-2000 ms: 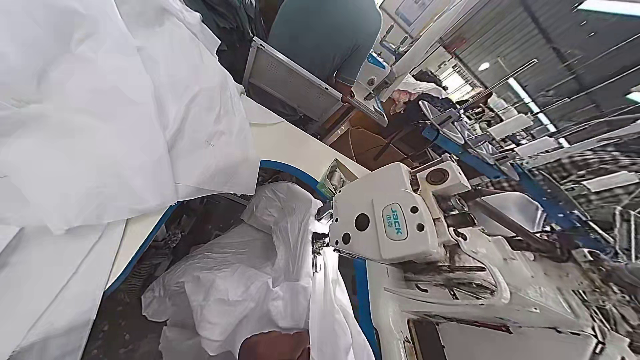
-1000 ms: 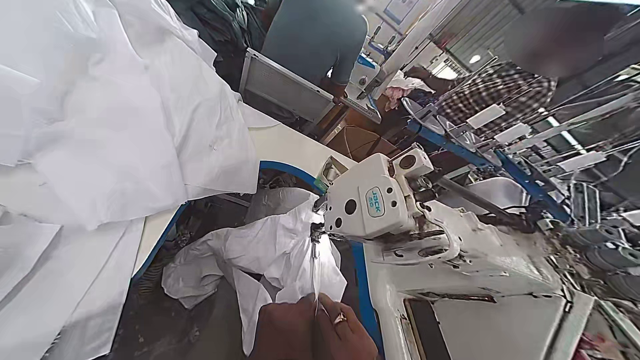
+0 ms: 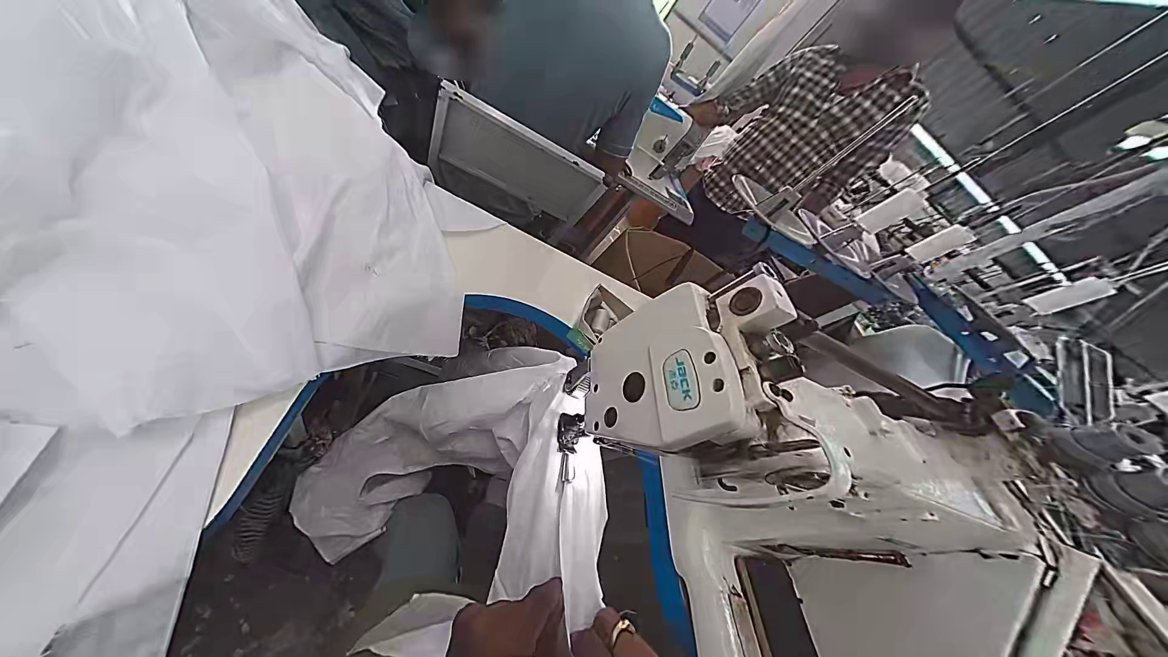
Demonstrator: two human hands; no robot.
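White fabric [image 3: 534, 511] runs under the presser foot [image 3: 570, 433] of a Jack industrial sewing machine [image 3: 675, 374] and drapes down to the left. At the bottom edge my left hand [image 3: 511, 625] pinches this fabric between thumb and fingers. Close beside it on the right, my right hand [image 3: 616, 637], with a ring on one finger, grips the strip's right side. Both hands lie below the presser foot, toward me, and are partly cut off by the frame. A lamp lights the cloth at the needle area.
A large pile of white fabric [image 3: 182, 228] covers the table [image 3: 520, 265] at left. The table's blue edge [image 3: 671, 557] curves around an opening. Behind, one person in a blue-grey shirt [image 3: 557, 64] and another in a checked shirt [image 3: 803, 128] are near a second sewing machine [image 3: 662, 137].
Two seconds ago only one hand showed at the bottom; both have been in view since one second ago. They now sit lower, farther from the presser foot. The person in the checked shirt has come into view.
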